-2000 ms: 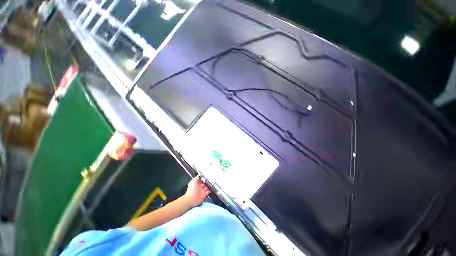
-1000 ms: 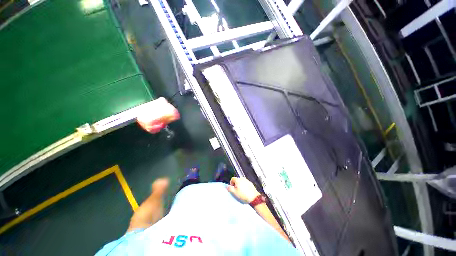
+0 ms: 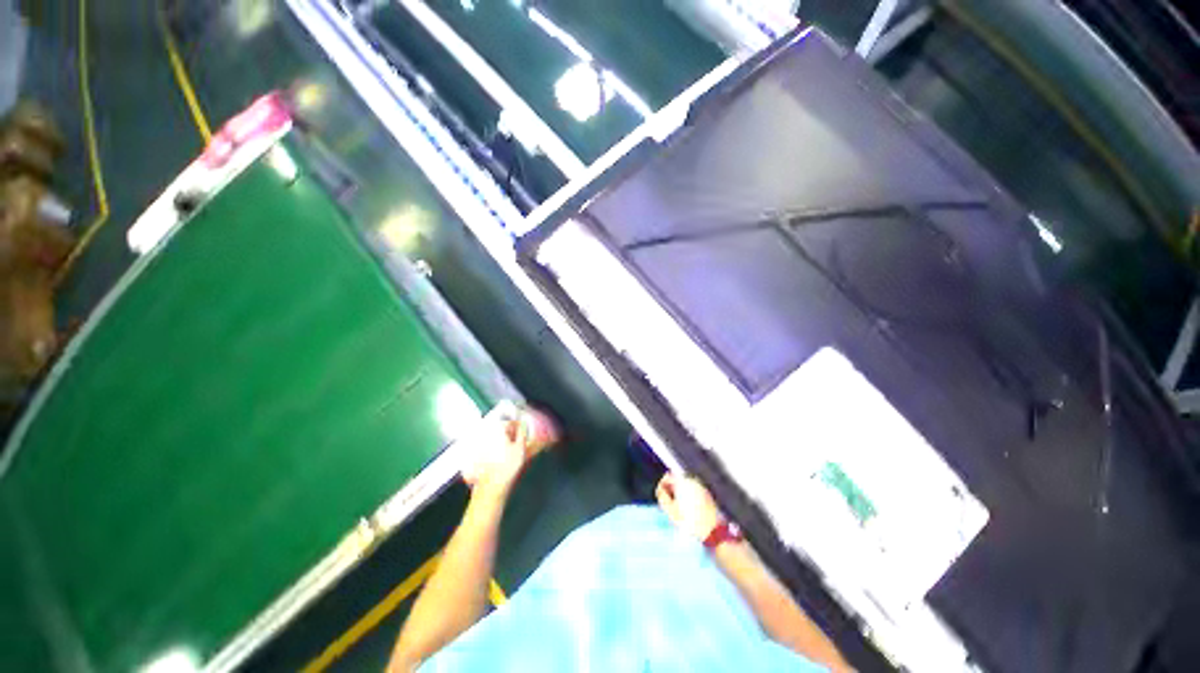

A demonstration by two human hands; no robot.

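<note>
The display back (image 3: 816, 171) is a very large black sheet with raised ribs, lying on the rail line at the right. A white mounting plate (image 3: 908, 513) with a small green patch (image 3: 844, 490) sits by its silver edge strip (image 3: 645, 329). My right hand (image 3: 687, 505), with a red wristband, is at the near long edge of the panel, fingers curled. Whether it grips the edge or rail cannot be told. My left hand (image 3: 495, 451) is at the near corner of the green-topped table, touching or very near it; its fingers are blurred.
The green-topped table (image 3: 237, 394) stands at the left, with pink-red wrapping at its near corner (image 3: 537, 429) and far corner (image 3: 250, 128). A silver rail with blue dots (image 3: 434, 145) runs ahead of the panel. Brown cartons (image 3: 29, 250) are at the far left.
My left hand has moved from beside my body to the green table's corner. My right hand stays by the panel's edge. The view has turned, and the display back shows further right.
</note>
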